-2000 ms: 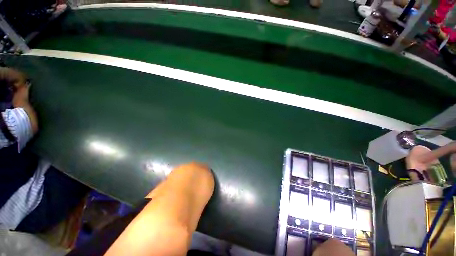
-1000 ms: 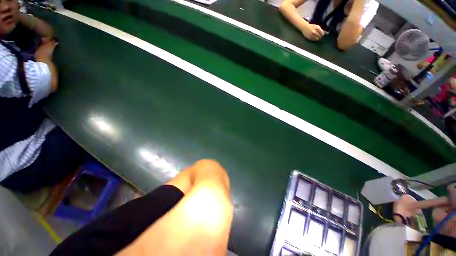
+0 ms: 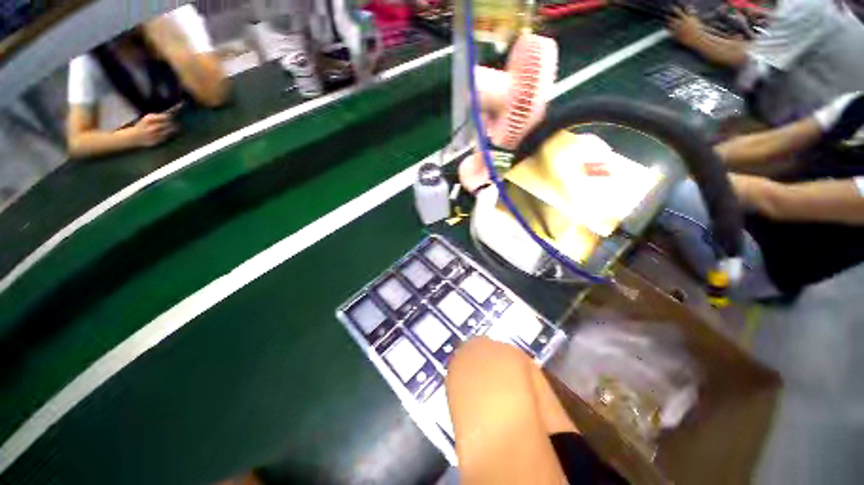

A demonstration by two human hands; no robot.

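A tray of parts (image 3: 409,368) lies on the green worktop in front of me, with rows of pale rectangular pieces in dark frames. A bare bent arm, apparently my right elbow and forearm (image 3: 502,407), rests over the tray's lower part and hides some pieces. A black sleeve (image 3: 583,459) shows beside it. A small blurred bit of skin, likely my left arm (image 3: 242,479), is cut off by the bottom edge. Neither of my hands is in the picture.
Beyond the tray stand a white bottle (image 3: 432,194), a pink fan (image 3: 527,90) and a metal post. A blue hose and a black arched hose (image 3: 696,152) hang right. An open cardboard box (image 3: 729,379) holds a clear bag (image 3: 630,365). People sit at both sides; the conveyor (image 3: 237,204) runs past.
The view has swung right, bringing the fan, hoses and box in. The tray now shows further left, and my left arm has nearly left the picture.
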